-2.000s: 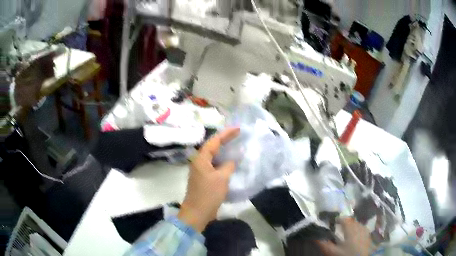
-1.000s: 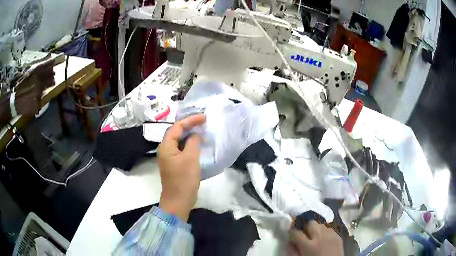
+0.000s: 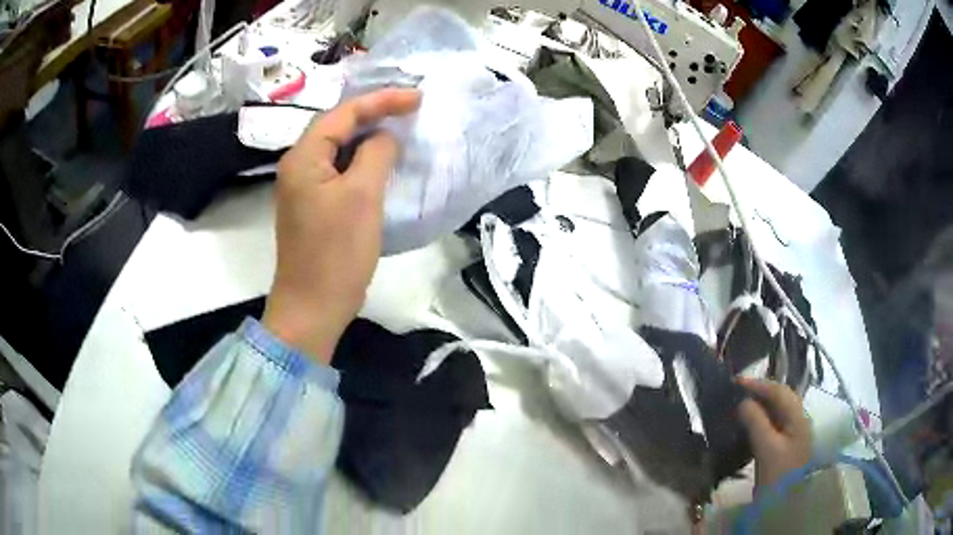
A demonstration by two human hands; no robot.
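My left hand (image 3: 332, 209) holds a thin, pale grey-white lining piece (image 3: 470, 136) up over the table, pinched between thumb and fingers. My right hand (image 3: 775, 423) is at the lower right, its fingers on the edge of a dark cloth piece (image 3: 679, 418). White pieces with a loose strip (image 3: 585, 282) lie between the hands, partly over dark pieces. A black cut panel (image 3: 402, 418) with a curved outline lies flat below my left hand, partly hidden by my wrist and sleeve.
The sewing machine head (image 3: 679, 47) stands at the back. A red thread cone (image 3: 715, 153) is at the right. Olive-green cloth (image 3: 585, 94) lies behind the lining. A black folded cloth (image 3: 188, 157) is at the left. A pale cord crosses the right side.
The view has tilted down. My left hand has kept the lining raised, moving it left from over the pile. My right hand has moved right from the white pieces to the dark cloth.
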